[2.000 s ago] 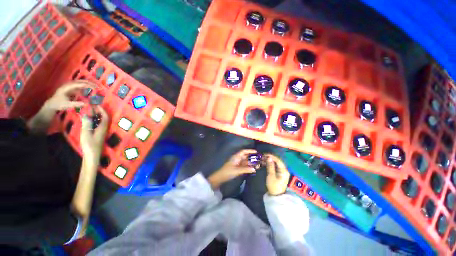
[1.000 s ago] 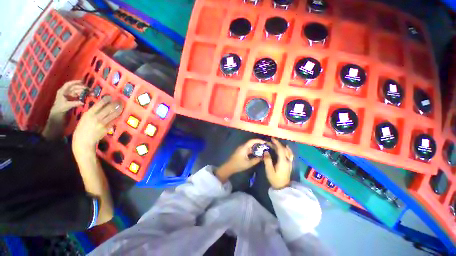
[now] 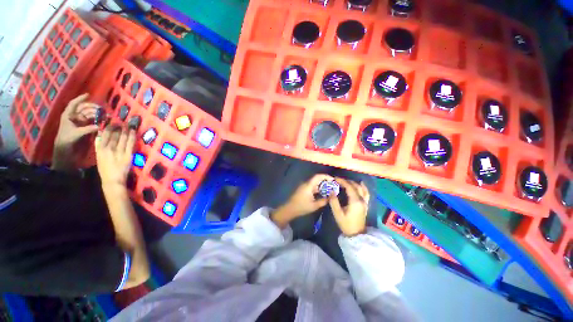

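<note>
A round smartwatch unit (image 3: 328, 187) with a dark face and light markings is held between both hands above my lap. My left hand (image 3: 301, 200) grips its left side. My right hand (image 3: 352, 207) is on its right side, thumb near the face. Just beyond, a red-orange compartment tray (image 3: 286, 143) holds round units in square pockets. Many show a small white logo, several are dark, and one in the near row (image 3: 327, 135) is grey. Some pockets at the tray's left and upper right hold nothing.
A coworker in black at the left handles small units over a second red-orange tray (image 3: 207, 151) with lit square units. Stacked red trays (image 3: 56, 82) stand behind. A blue stool (image 3: 217, 198) is beside that tray. Green-matted blue shelving (image 3: 433, 229) and another red tray (image 3: 534, 236) are at the right.
Since two seconds ago, the large tray appears larger and shifted in view. My right hand has come closer around the unit. The coworker's hands moved, and their lit screens changed colour, many now blue.
</note>
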